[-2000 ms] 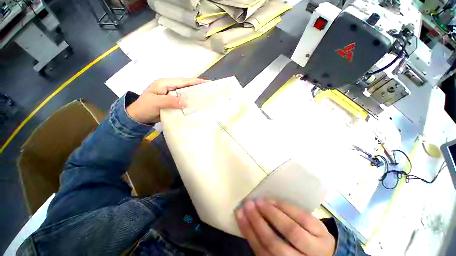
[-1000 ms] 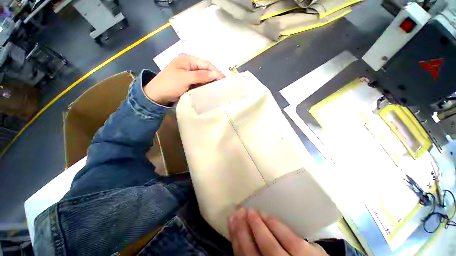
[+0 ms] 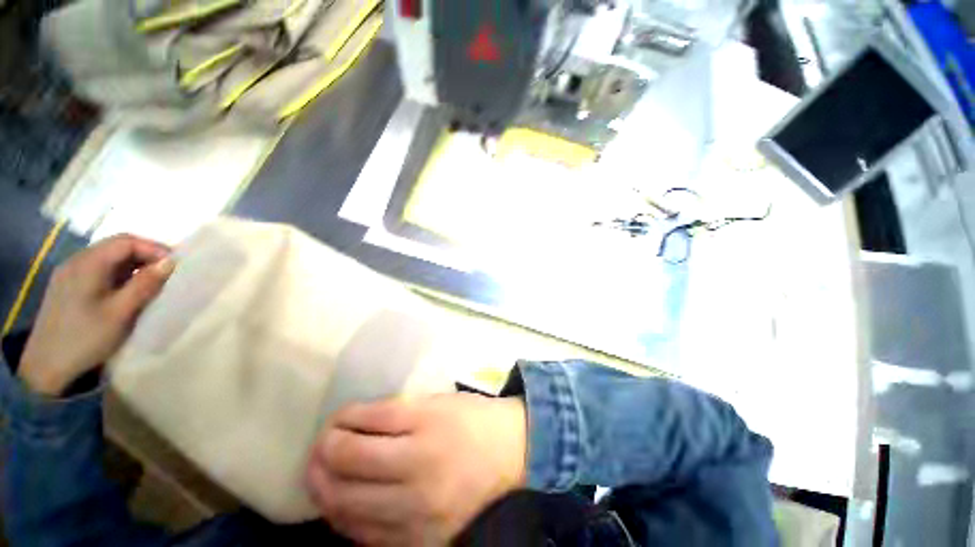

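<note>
The beige workpiece (image 3: 257,353) lies over my lap and the table's front edge, with a greyish patch at its upper left and another near its right side. My left hand (image 3: 91,310) pinches its upper left edge between thumb and fingers. My right hand (image 3: 401,465) grips its lower right side by the second patch, fingers curled over the cloth. The fingertips are partly hidden and the picture is blurred.
The sewing machine head (image 3: 481,53) stands at the top, with a yellow clamp frame (image 3: 547,146) under it. A heap of beige pieces (image 3: 230,64) lies at upper left. Black cables (image 3: 676,224) lie on the white table (image 3: 770,353). A control screen (image 3: 855,123) is at upper right.
The view has swung to the right, bringing in the screen. The workpiece and both hands now show further left and blurred. Both hands still hold the cloth.
</note>
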